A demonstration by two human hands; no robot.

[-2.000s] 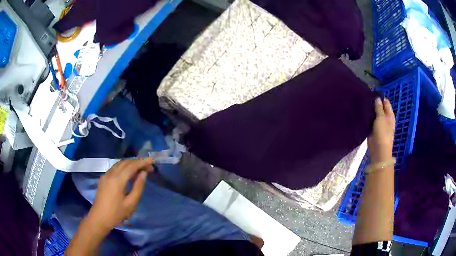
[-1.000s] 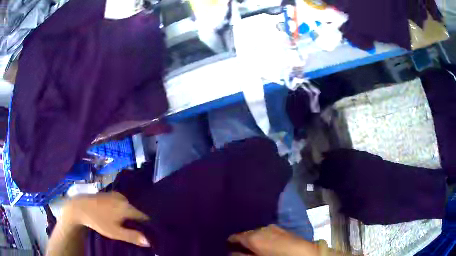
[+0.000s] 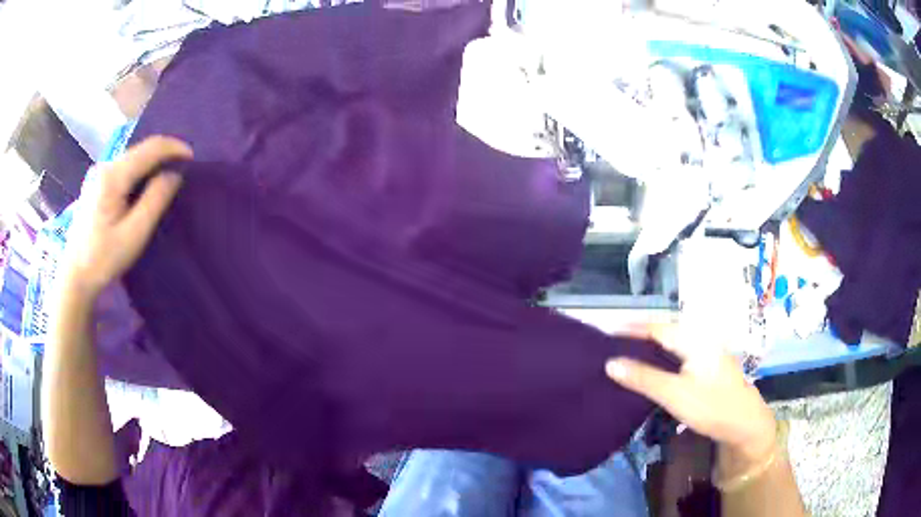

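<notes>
A dark purple cut panel (image 3: 404, 353) is stretched between my hands over the table's front edge and my lap. My left hand (image 3: 131, 207) grips its upper left edge. My right hand (image 3: 687, 384) pinches its right end. A larger purple body panel (image 3: 333, 131) lies behind and under it, left of the needle area. The white overlock machine (image 3: 626, 111) with its blue panel stands at the upper right. Its needle area (image 3: 568, 157) is partly washed out by glare. The panel's far edge runs close to the body panel; I cannot tell whether they are joined.
White tape (image 3: 702, 283) hangs at the machine's right front. More purple pieces (image 3: 874, 232) lie right of the machine, near a small orange-handled tool (image 3: 771, 265). Speckled pale cloth (image 3: 833, 449) shows at the lower right. Blue crate lattice (image 3: 42, 273) is at the left.
The view has turned left from the right-side pile to the machine. The panel taken from the right has come up from my lap and is now spread wide between both hands.
</notes>
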